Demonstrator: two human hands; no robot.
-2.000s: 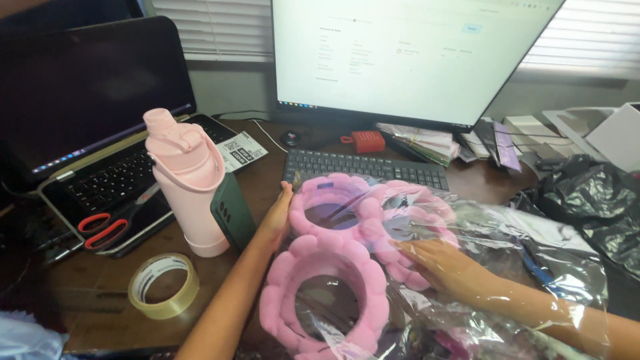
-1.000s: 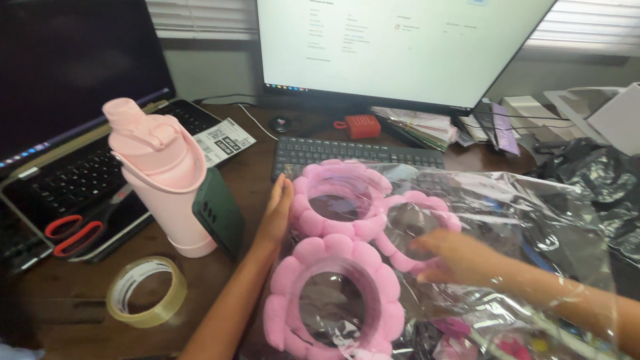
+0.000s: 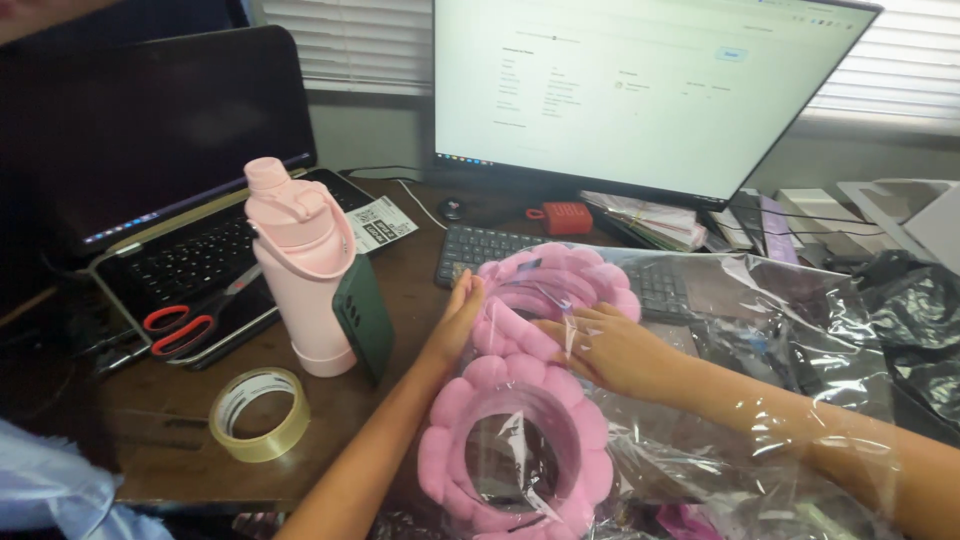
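Several pink puffy fabric rings lie in a clear plastic bag (image 3: 735, 330) in front of the monitor. One large ring (image 3: 442, 442) is nearest me; another ring (image 3: 615, 285) lies beyond it over the keyboard. Between them, a further pink puffy piece (image 3: 514, 334) is under the fingers of my right hand (image 3: 619, 349), which reaches inside the bag and holds it. My left hand (image 3: 461, 315) presses against the bag's left side beside the rings, its fingers close together; whether it pinches the plastic is unclear.
At left stand a pink bottle (image 3: 304, 300) and a dark green phone (image 3: 364, 319) leaning on it. Nearby are a tape roll (image 3: 259, 416), red-handled scissors (image 3: 180, 330) and a laptop (image 3: 195, 247). A keyboard (image 3: 487, 244), red speaker (image 3: 566, 217), monitor (image 3: 592, 97) and black plastic (image 3: 907, 300) lie beyond.
Inside the bag, my right hand has moved left with the smaller pink piece, which now lies against the far ring. My left hand has stayed at the bag's left side.
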